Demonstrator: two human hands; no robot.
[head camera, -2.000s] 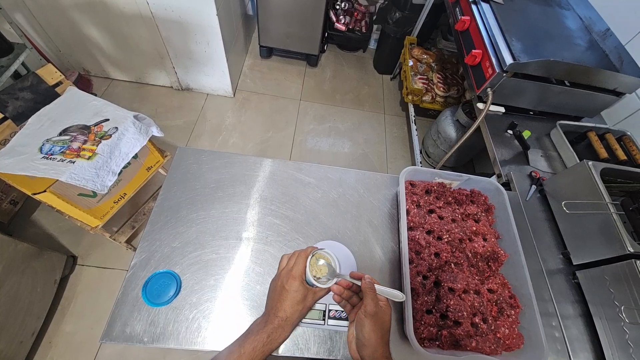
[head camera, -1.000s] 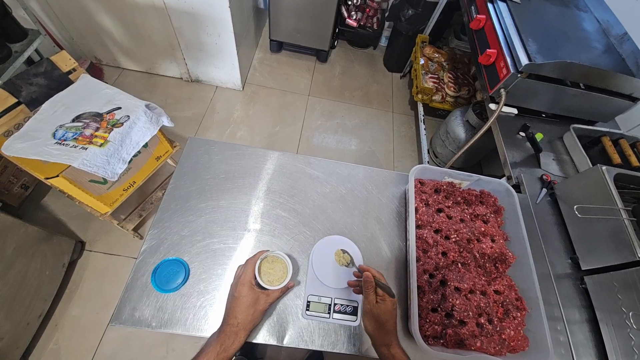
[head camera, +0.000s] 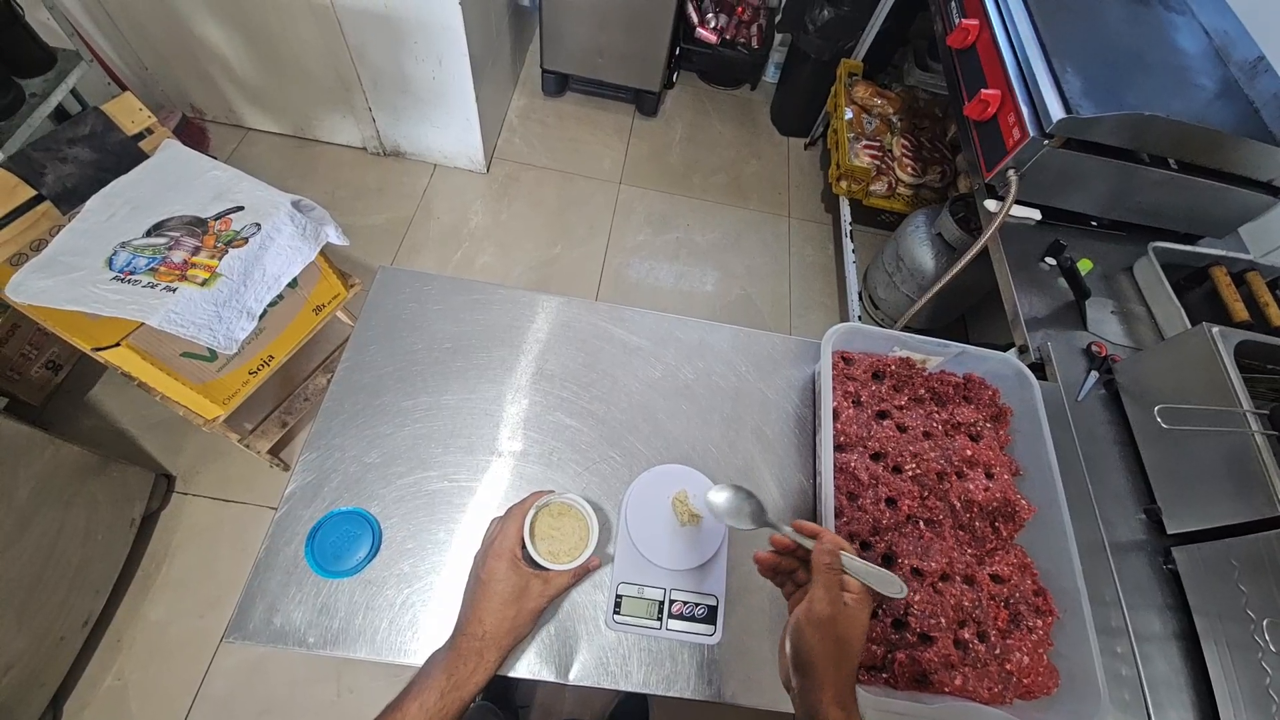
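My left hand (head camera: 515, 580) holds a small round white tub of pale beige powder (head camera: 560, 532) above the steel table, left of a white digital kitchen scale (head camera: 668, 590). A small heap of the same-looking powder (head camera: 685, 508) lies on the scale's round platform. In my right hand (head camera: 820, 610) is a metal spoon (head camera: 738, 507), its bowl by the right edge of the platform and looking nearly bare. A blue round lid (head camera: 343, 542) rests on the table at the left. To the right stands a large plastic tub (head camera: 827, 430) full of ground red meat (head camera: 930, 530), dotted with finger-sized holes.
The steel table (head camera: 430, 400) spans the middle. At the left, a white printed cloth (head camera: 180, 240) covers a yellow cardboard box (head camera: 260, 360) on wooden pallets. A griddle (head camera: 1150, 60), gas cylinder (head camera: 915, 265), spatula (head camera: 1105, 320), scissors (head camera: 1095, 370) and fryer (head camera: 1200, 430) are at the right.
The spoon has gone from the tub to over the scale, then right to the platform's edge. Powder that was in its bowl now lies on the scale. The white tub has moved left, off the scale.
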